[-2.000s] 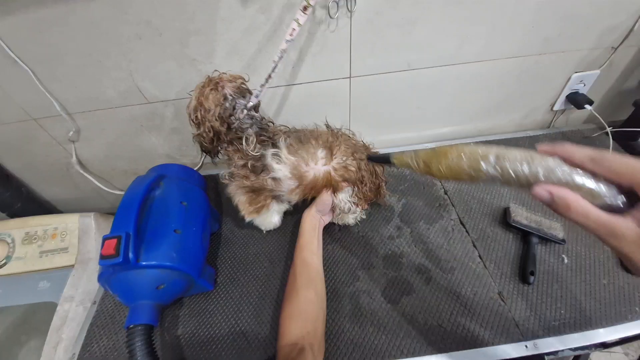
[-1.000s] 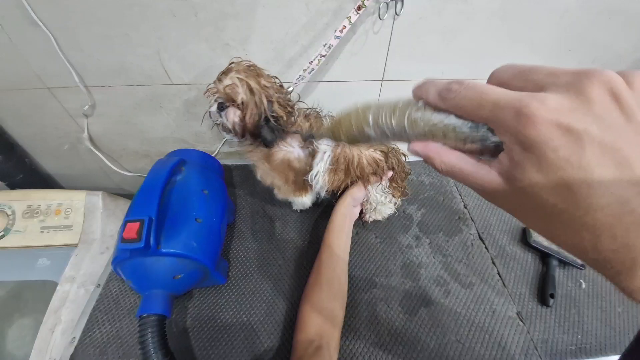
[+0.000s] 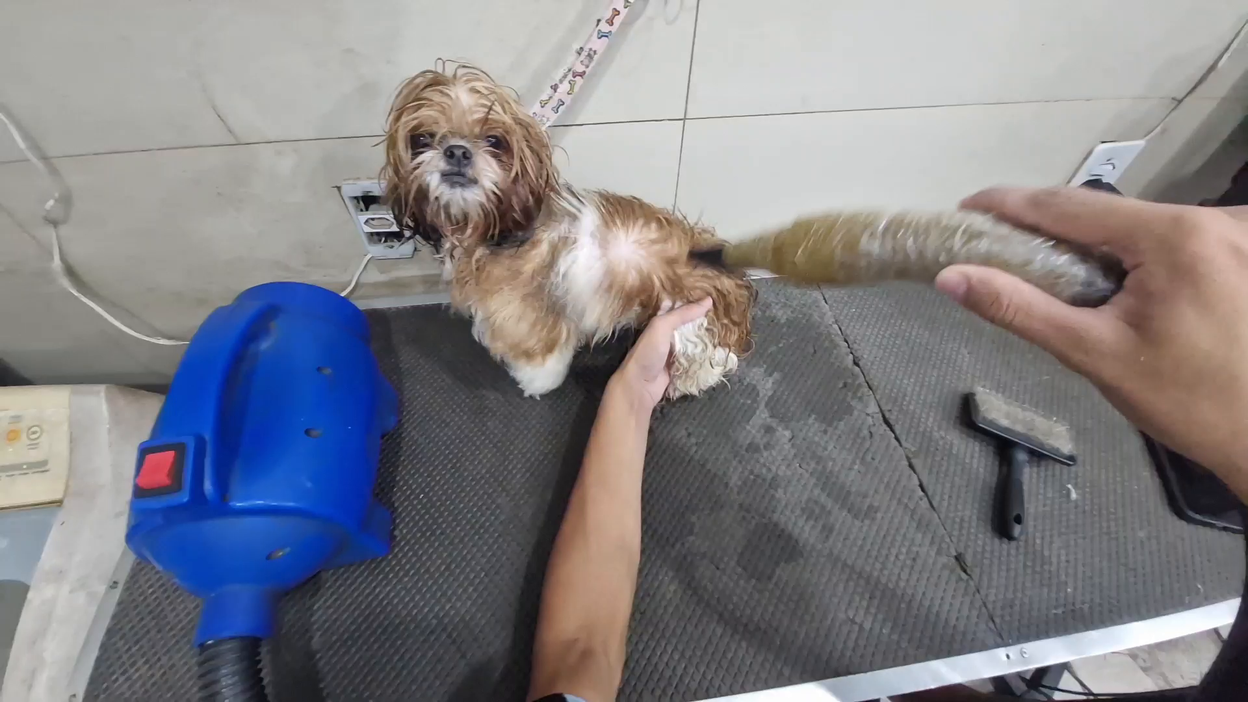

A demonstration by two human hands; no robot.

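Note:
A small brown and white long-haired dog (image 3: pixel 585 263), its coat damp, stands on a black rubber-matted table and faces me. My left hand (image 3: pixel 658 356) is under its belly near the hind legs, with the fingers partly hidden by fur. At the right, my right hand (image 3: pixel 1150 302) grips a dryer nozzle wrapped in clear and yellowish film (image 3: pixel 877 249). Its dark tip is at the dog's rump. A leash with a bone pattern (image 3: pixel 585 63) runs up from the dog's neck. On the left stands a blue pet dryer (image 3: pixel 278 429) with a red switch and a black hose (image 3: pixel 232 671).
A black-handled slicker brush (image 3: pixel 1019 429) lies on the ribbed mat (image 3: pixel 809 546) at the right, near a dark tray-like object (image 3: pixel 1194 487). A tiled wall backs the table, with sockets (image 3: pixel 378 219) behind the dog. A metal strip (image 3: pixel 1102 643) edges the table.
The dog's head has turned from the left toward me. The nozzle in my right hand has moved from over the dog's back to its rump. My left hand remains at the dog's belly.

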